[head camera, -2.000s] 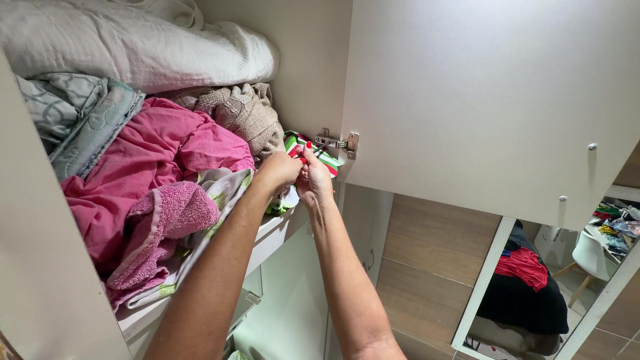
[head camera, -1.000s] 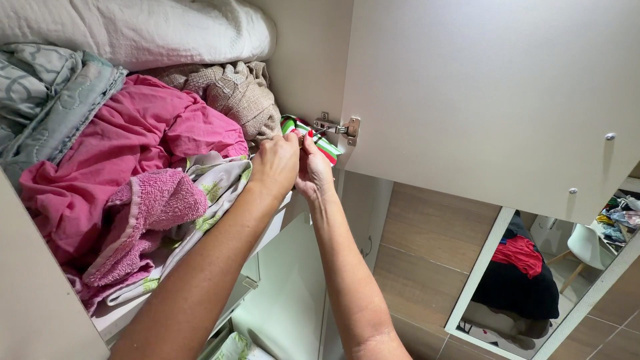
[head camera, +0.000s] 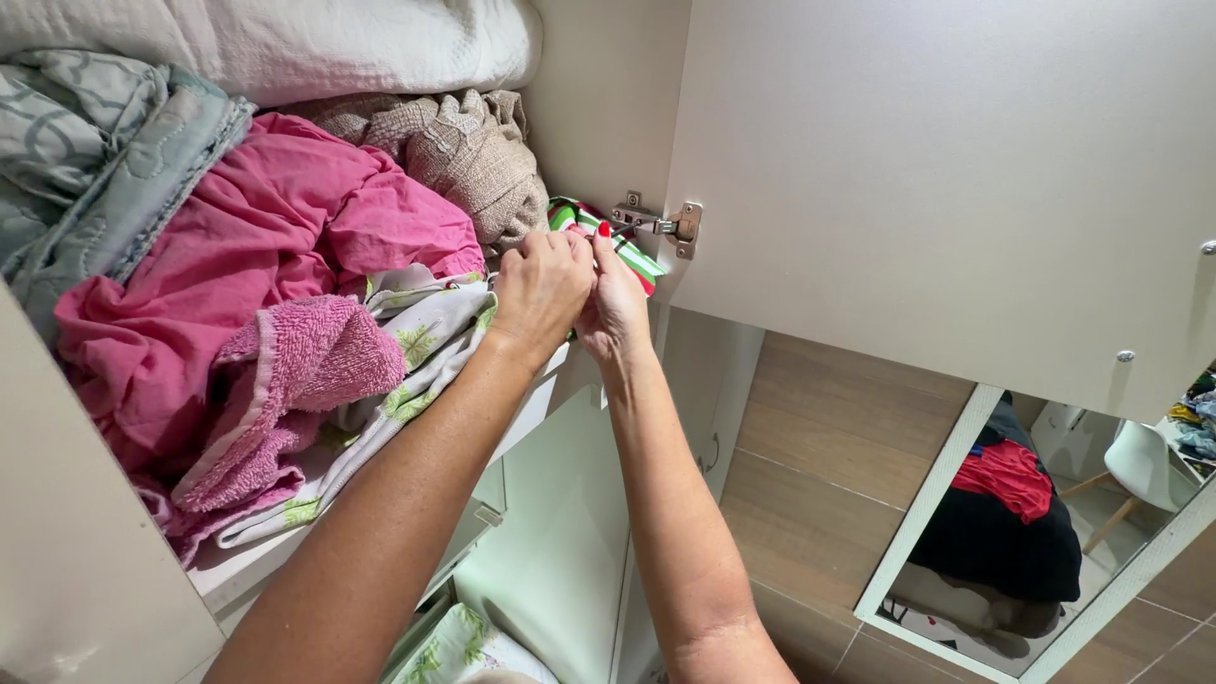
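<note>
My left hand (head camera: 541, 290) and my right hand (head camera: 616, 299) meet at the right front corner of a cupboard shelf. Both have their fingers on a bundle of green, white and red striped fabric (head camera: 635, 261), beside the metal door hinge (head camera: 665, 226). The fingertips of the left are partly hidden, and what lies between the hands is covered. Left of them are a beige knitted cloth (head camera: 475, 166), a crumpled pink cloth (head camera: 313, 209), a pink terry towel (head camera: 323, 356) and a white cloth with green leaves (head camera: 418, 347).
A white rolled bedding piece (head camera: 285, 43) and a grey-blue quilted cover (head camera: 142, 180) fill the shelf's back and left. The open cupboard door (head camera: 912, 180) spans the right. Below are a lower compartment with leaf-print fabric (head camera: 465, 646) and a framed mirror (head camera: 879, 594) reflecting a bed and chair.
Both hands stay at the striped fabric beside the hinge, with only small shifts of the fingers. The view has moved slightly.
</note>
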